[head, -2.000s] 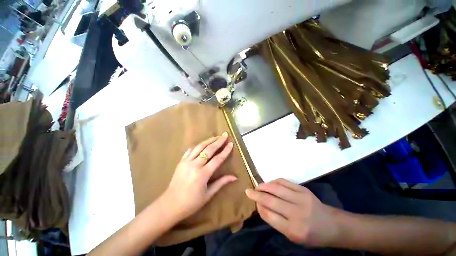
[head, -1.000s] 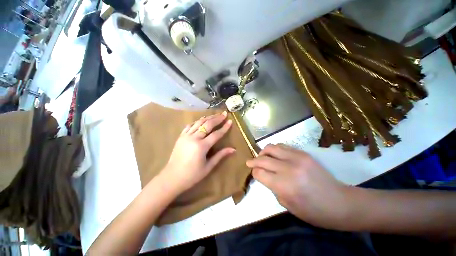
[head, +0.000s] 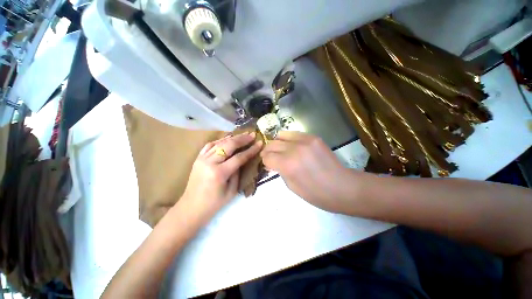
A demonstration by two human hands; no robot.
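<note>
A tan-brown fabric panel [head: 169, 157] lies flat on the table, its right part at the presser foot [head: 268, 124] of the white sewing machine [head: 157, 64]. My left hand [head: 224, 166] rests on the panel's right part, palm down, fingertips just in front of the foot. A short piece of the gold-toothed zipper [head: 262, 138] shows between the fingertips of both hands. My right hand [head: 300, 166] pinches the zipper end and panel edge close to the foot; its fingers hide most of the zipper. The needle itself cannot be made out.
A zipper bundle [head: 402, 99] fans over the machine bed and table, right of the foot. Stacked brown panels [head: 35, 210] hang at the left table edge. The white table's [head: 280, 233] front edge curves above my dark-clothed lap. The thread tension dial [head: 202, 26] is at the top.
The panel and zipper have moved forward under the foot, so less cloth shows in front. My right hand has moved up and left to the foot, close to my left hand. The view has shifted.
</note>
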